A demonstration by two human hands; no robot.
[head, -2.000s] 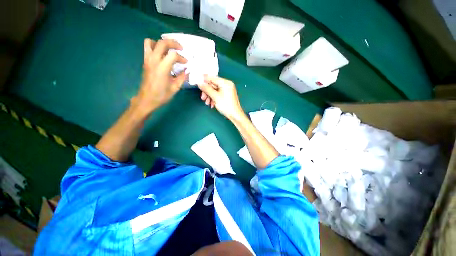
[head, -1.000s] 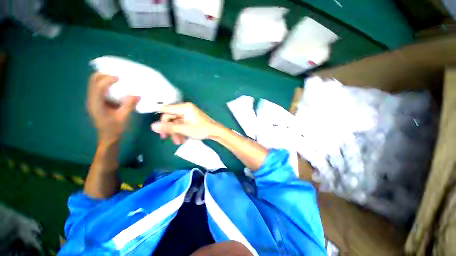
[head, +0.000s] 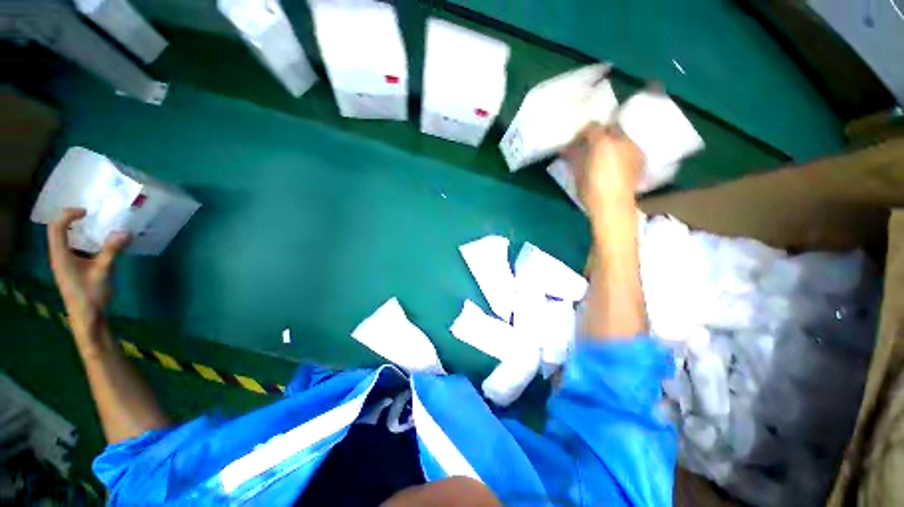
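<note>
My left hand (head: 87,272) is at the far left, thumb and fingers on the near side of a white carton (head: 164,220) with a red mark and a raised white flap. My right hand (head: 607,163) is blurred, over two white cartons with raised flaps on the belt, one at its left (head: 555,114) and a blurred one at its right (head: 659,134). Its fingertips are hidden between them, so its grip cannot be told. Several white wrapped pieces (head: 491,332) lie loose on the green surface, one of them (head: 398,337) close to the jacket.
More white cartons (head: 362,64) stand in a row on the green belt (head: 198,69). At the right, a large brown box (head: 773,203) holds a heap of white wrapped items (head: 714,327). A yellow-and-black striped edge (head: 208,372) runs at the lower left.
My left hand has moved left and down with the white carton. My right hand has left it and moved right, up to the belt cartons. The camera view has shifted.
</note>
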